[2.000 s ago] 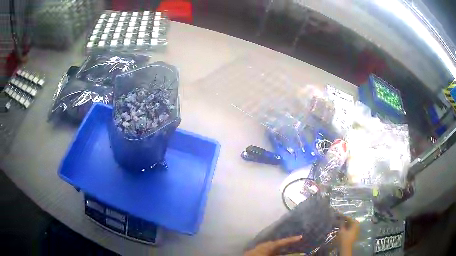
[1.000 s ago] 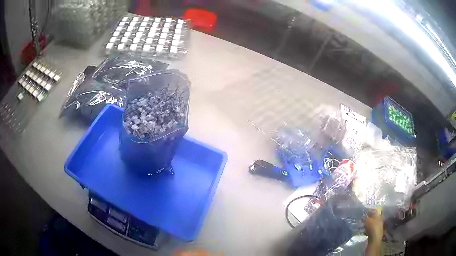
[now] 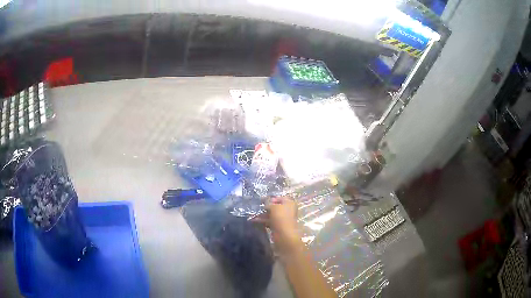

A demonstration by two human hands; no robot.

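Note:
My right hand point(image 3: 282, 218) grips the gathered top edge of a dark, blurred, filled plastic bag point(image 3: 233, 250), which stands or hangs at the bench front; I cannot tell which. My left hand is not in view. At the left, an open clear bag of small white-grey and dark parts point(image 3: 49, 204) stands tilted in the shallow blue tray point(image 3: 113, 233). Flat, glossy clear bags point(image 3: 335, 241) lie to the right of my right hand and forearm.
A dark handheld item point(image 3: 180, 198) and a small blue piece point(image 3: 215, 180) lie mid-bench behind the dark bag. Bright clear plastic clutter point(image 3: 320, 137) lies farther back. A blue basket with green parts point(image 3: 305, 73) stands at the back edge. Blister trays point(image 3: 26, 113) are at the left.
The view has swung right, so the tray now sits at the left edge. My right hand still holds the dark bag's top. My left hand, at the bag two seconds ago, has left the picture.

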